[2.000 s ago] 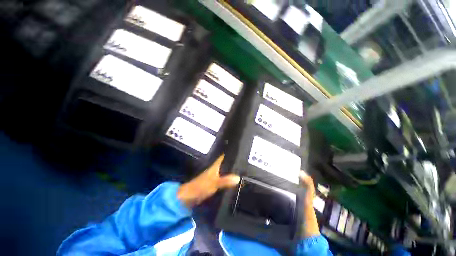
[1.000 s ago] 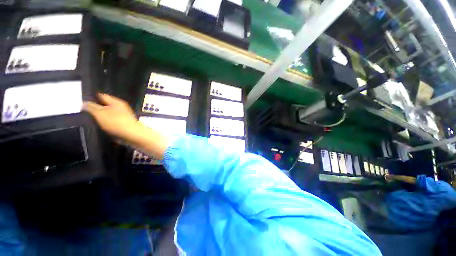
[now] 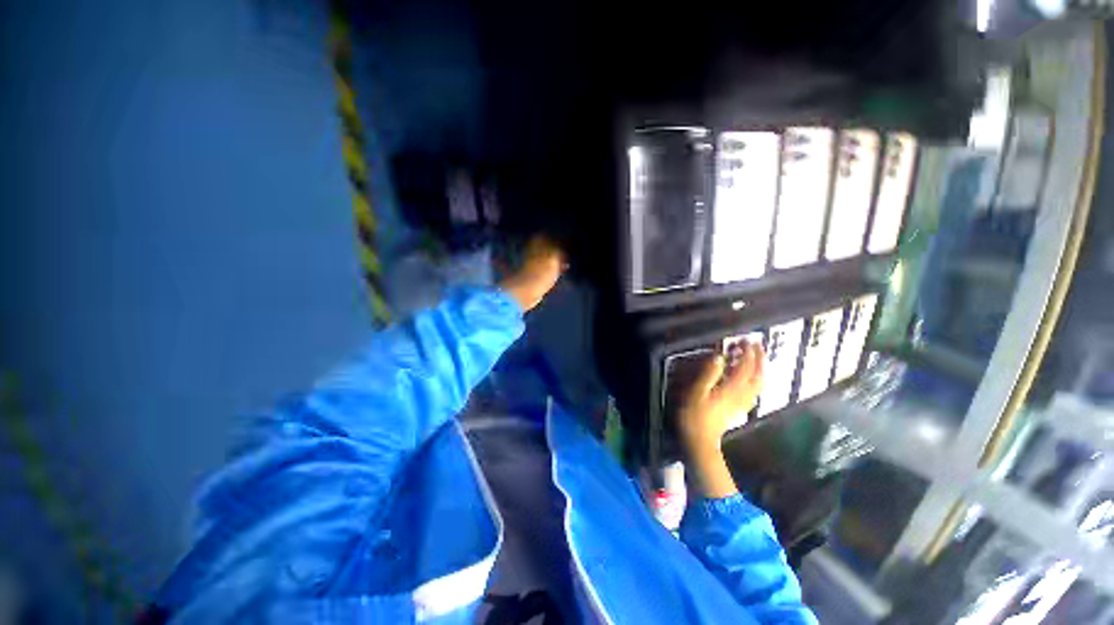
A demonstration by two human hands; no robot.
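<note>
Two black phone trays lie on the right. The upper tray [image 3: 696, 302] holds one glossy black phone [image 3: 668, 210] and several white phones [image 3: 803, 202] with dark camera circles. The lower tray [image 3: 656, 403] has a similar row of phones. My right hand [image 3: 723, 397] lies over the lower tray, its fingers on a white phone [image 3: 778, 364] row near the dark-screened end; whether it grips one cannot be told. My left hand [image 3: 534, 271] is left of the trays against a dark area; its fingertips are blurred and what they touch is hidden.
Blue floor [image 3: 183, 183] with yellow-black tape [image 3: 357, 183] is on the left. A pale bench rail [image 3: 1038, 293] curves along the right. A small white item with red [image 3: 666, 501] is beside my right wrist. Dark shapes above the upper tray are too dim to identify.
The view has swung round towards the floor and the trays. My right hand now shows over the lower tray and my left hand over a dark area. The press has left the view.
</note>
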